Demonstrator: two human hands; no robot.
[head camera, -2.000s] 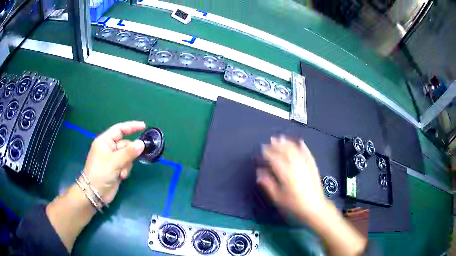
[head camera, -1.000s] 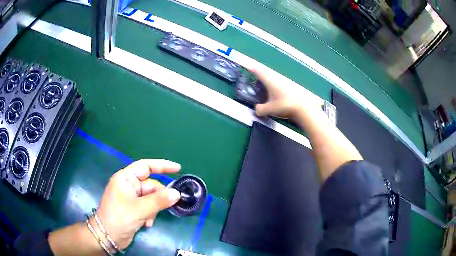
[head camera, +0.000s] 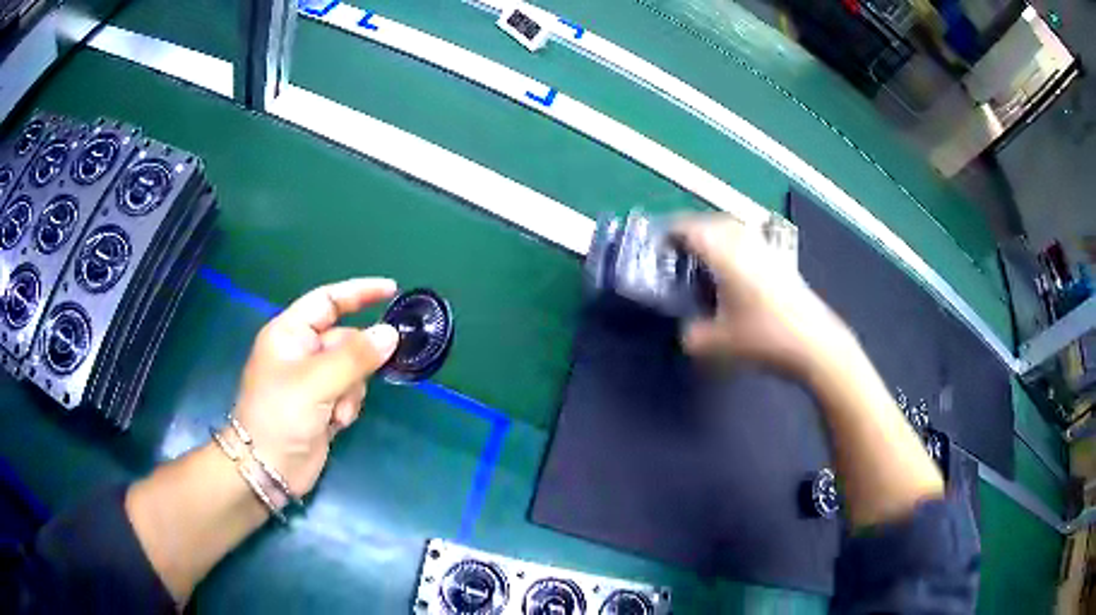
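My left hand (head camera: 319, 372) holds a round black disc (head camera: 420, 335) between thumb and fingers above the green bench. My right hand (head camera: 751, 288) is blurred and grips blurred grey plates (head camera: 641, 260) over the far left corner of the black mat (head camera: 673, 445); how many plates it holds I cannot tell. A silver three-position plate (head camera: 442, 571) with round black parts in its seats lies at the bottom edge, partly cut off.
A tall stack of filled plates (head camera: 102, 258) stands at left. A metal upright (head camera: 256, 54) rises behind it. A small white device (head camera: 525, 24) lies at the far side. A round part (head camera: 825, 493) sits on the mat, beside my right forearm.
My right hand has drawn the plates from the far strip toward the mat, and that strip now shows no plates. My left hand keeps the disc and sits higher in view than one second ago.
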